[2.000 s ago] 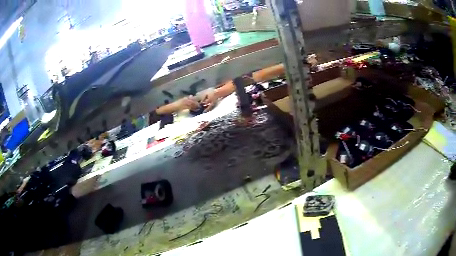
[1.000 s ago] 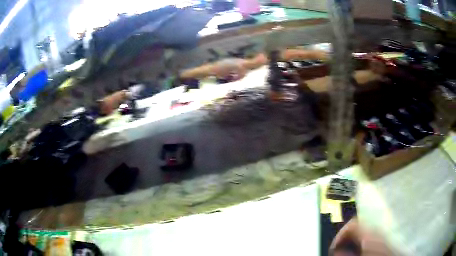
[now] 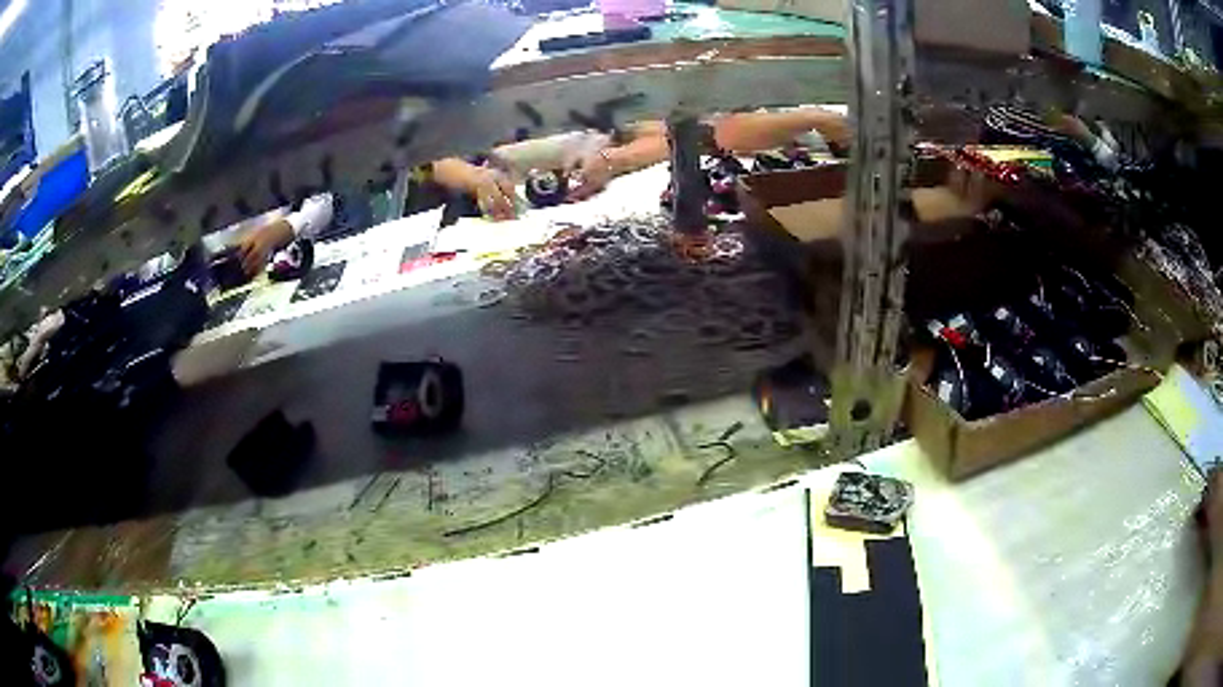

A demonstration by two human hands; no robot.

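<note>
The black work mat (image 3: 865,628) lies on the pale bench before me, with yellow tape at its head. The silver-grey speckled tin (image 3: 869,499) sits on the tape. A blurred skin-toned strip, perhaps part of my right arm or hand (image 3: 1204,611), is cut off by the right edge; what its fingers do is hidden. My left hand is not in view. A black unit with a round pale centre (image 3: 417,397) stands on the grey shelf beside a plain black part (image 3: 271,452).
An open cardboard box (image 3: 999,443) of black units stands right of the metal post (image 3: 875,255). Pale loops (image 3: 630,275) lie heaped on the shelf. Black units (image 3: 181,660) show at the lower left. Other people's hands (image 3: 496,191) work opposite.
The blurred hand over the mat one second ago has gone from there. A skin-toned strip now shows at the right edge. The camera view has shifted, and the lower-left units show more fully.
</note>
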